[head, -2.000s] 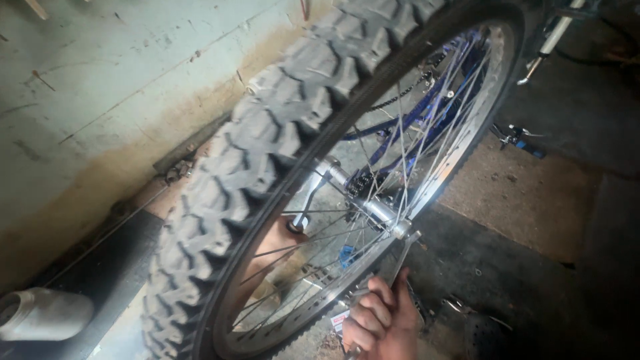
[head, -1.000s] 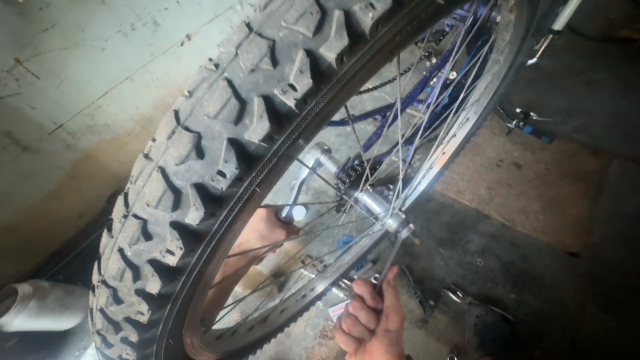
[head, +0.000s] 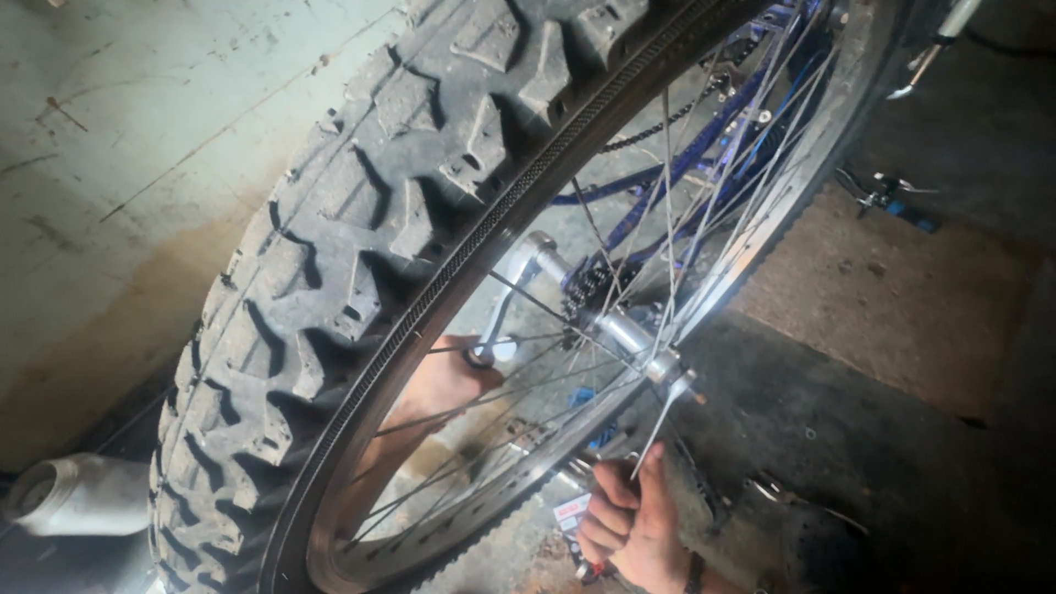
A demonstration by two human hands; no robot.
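Observation:
A bicycle wheel with a knobby tire (head: pixel 330 214) fills much of the head view, tilted. Beyond the spokes, my left hand (head: pixel 445 384) grips the handle of a ratchet wrench (head: pixel 502 301), whose head meets the axle end beside the rear sprockets (head: pixel 587 289). In front of the near side of the wheel, my right hand (head: pixel 635 520) holds a thin metal wrench (head: pixel 660 421); its upper end sits at the near end of the hub (head: pixel 635 338), by the axle tip. The spokes partly cover my left hand.
A purple bicycle frame (head: pixel 693 173) with a chain stands behind the wheel. On the floor lie a brown board (head: pixel 891 305), a brake lever (head: pixel 895 198) and pliers-like tools (head: pixel 784 495). A white plastic container (head: pixel 91 495) lies at lower left, near the stained wall (head: pixel 148 148).
My left hand, low behind the spokes earlier, now shows more fully around the ratchet handle. My right hand stays on its wrench at the hub. The view has shifted closer to the tire.

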